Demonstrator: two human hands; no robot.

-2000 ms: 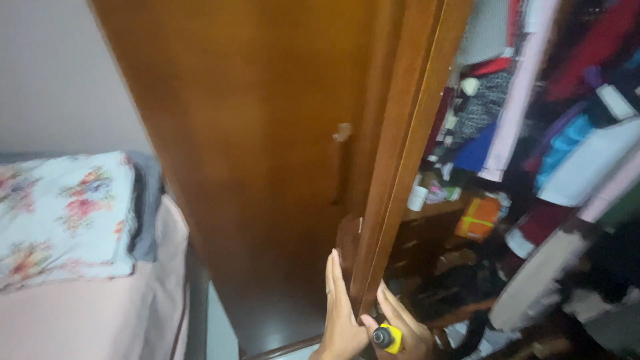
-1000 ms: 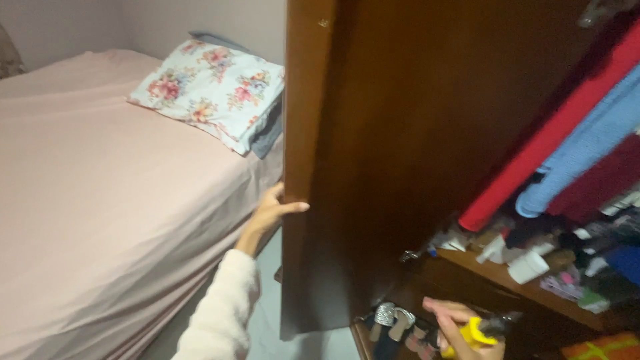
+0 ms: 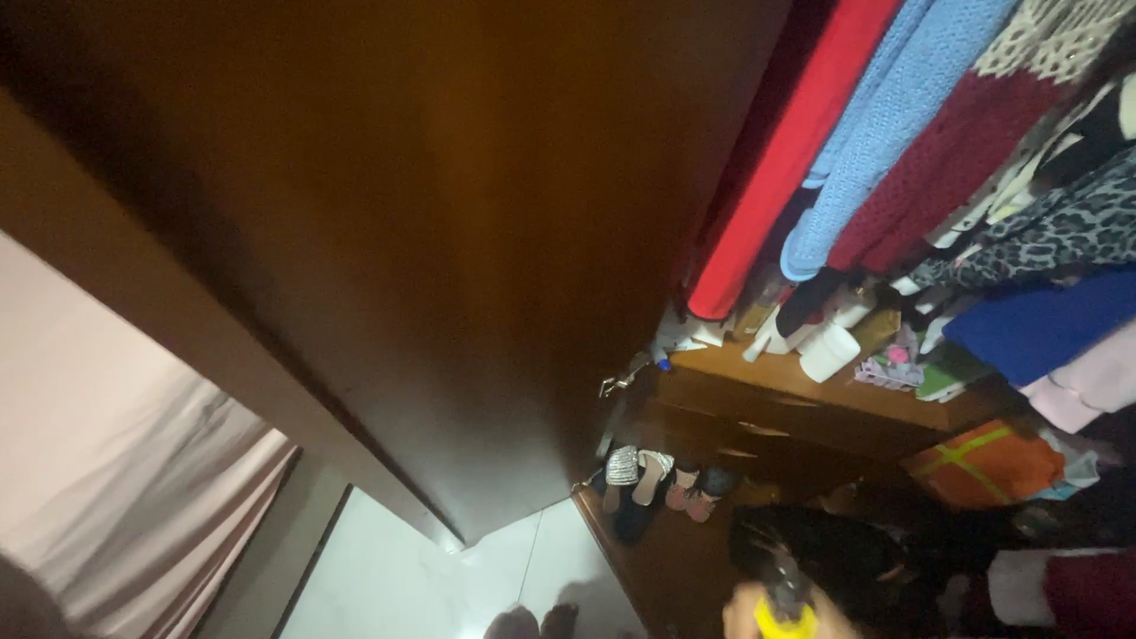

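Note:
At the bottom right, my right hand [image 3: 741, 612] is closed around a yellow-and-black hand tool [image 3: 785, 612]; blur hides what kind it is, though its dark end points away from me. The wooden wardrobe door [image 3: 426, 222] stands open across the left and middle, with a metal hinge [image 3: 617, 382] at its inner edge. My left hand is out of view. Right of the door hang a red garment [image 3: 781, 177], a light blue knitted garment [image 3: 896, 142] and a maroon one [image 3: 950, 169].
A wooden shelf [image 3: 887, 399] bears a white roll or container [image 3: 830, 352] and small items, above drawers. Sparkly slippers [image 3: 623, 466] and other footwear stand on the wardrobe's bottom board. An orange package [image 3: 985, 463] lies at right. The bed's pink sheet [image 3: 115, 444] is at left, beside white floor tiles [image 3: 399, 568].
My left hand, on the door's edge one second ago, has left the view. The view has swung closer to the door and wardrobe. My right hand still holds the yellow-and-black tool.

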